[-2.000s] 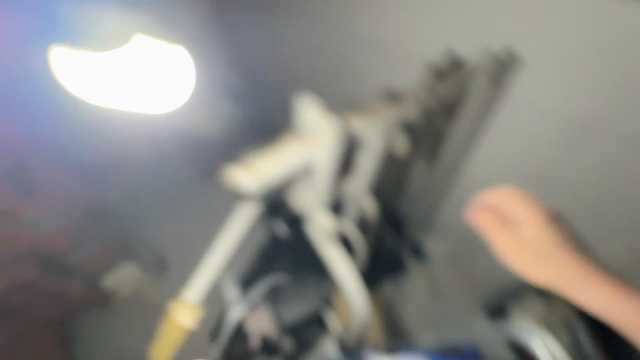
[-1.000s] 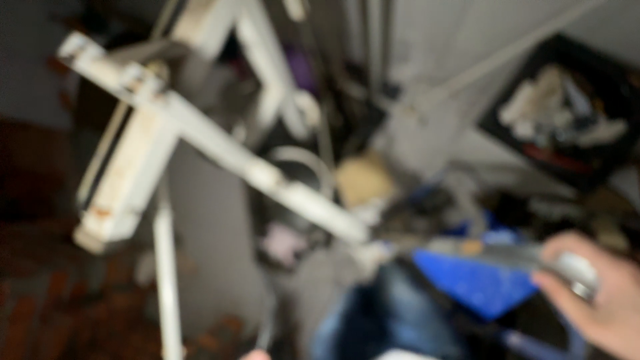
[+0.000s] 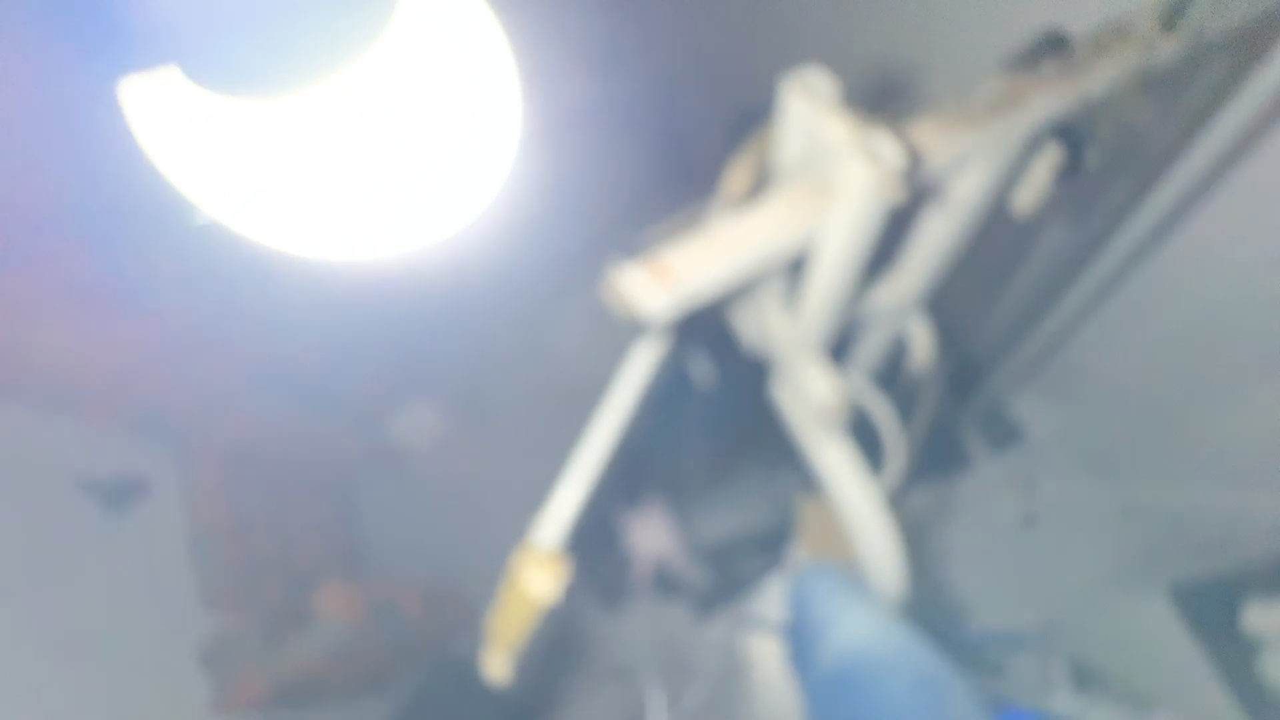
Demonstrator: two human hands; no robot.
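Note:
Neither of my hands shows in the head view, so what they hold or touch is hidden. A blurred white metal frame [image 3: 740, 240] with jointed bars stands in the middle, its surface marked with brownish spots. A thin white rod [image 3: 600, 440] slants down from it to a yellow end piece [image 3: 525, 610]. A thicker white curved tube [image 3: 845, 480] runs down on the right side of the frame. Below that tube is a blue rounded thing [image 3: 870, 650], perhaps fabric; blur hides what it is.
A very bright lamp [image 3: 440, 150] glares at the upper left. Long dark and pale bars [image 3: 1130, 230] run toward the upper right. A dark-edged container [image 3: 1215, 640] with pale contents is partly in view at the lower right. Reddish blurred surfaces lie at the lower left.
A hand seen at the right one second ago, with an elongated tool, is out of view now. The view has swung upward, bringing the bright lamp back in.

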